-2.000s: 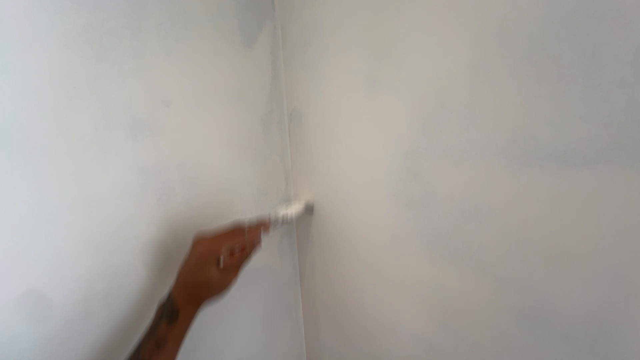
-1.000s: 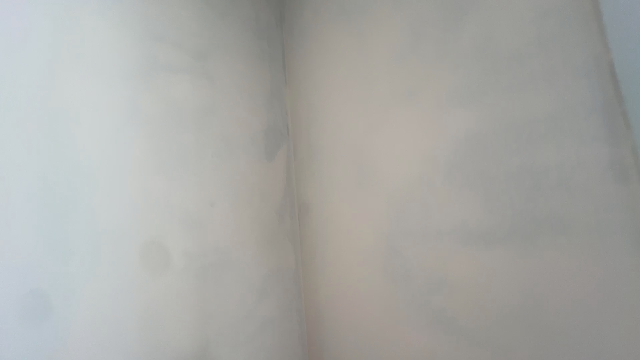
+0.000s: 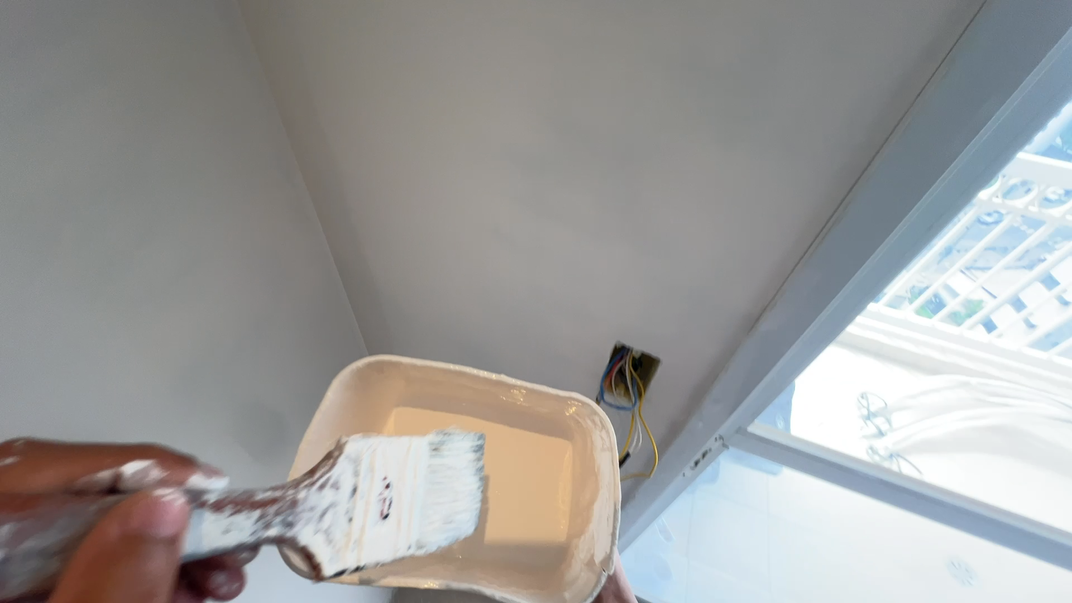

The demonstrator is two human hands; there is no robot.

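Note:
At the lower left my left hand (image 3: 126,519) grips the handle of a flat paintbrush (image 3: 385,502), its fingers spotted with white paint. The brush's paint-coated ferrule and pale bristles are over an open plastic tub (image 3: 605,469). Cream-coloured paint (image 3: 528,477) lies inside the tub, and dried paint coats its walls. My right hand (image 3: 618,586) shows only as a sliver at the tub's lower right edge, against its side; most of it is hidden behind the tub.
Two painted walls (image 3: 544,167) meet in a corner behind the tub. An open electrical box (image 3: 634,368) with loose coloured wires (image 3: 649,435) is set in the wall. To the right runs a window or door frame (image 3: 837,260), with a white railing (image 3: 988,251) outside.
The view has swung down from the wall corner. Two seconds ago a hand held the brush at the corner; now the brush is over the tub, which has come into view.

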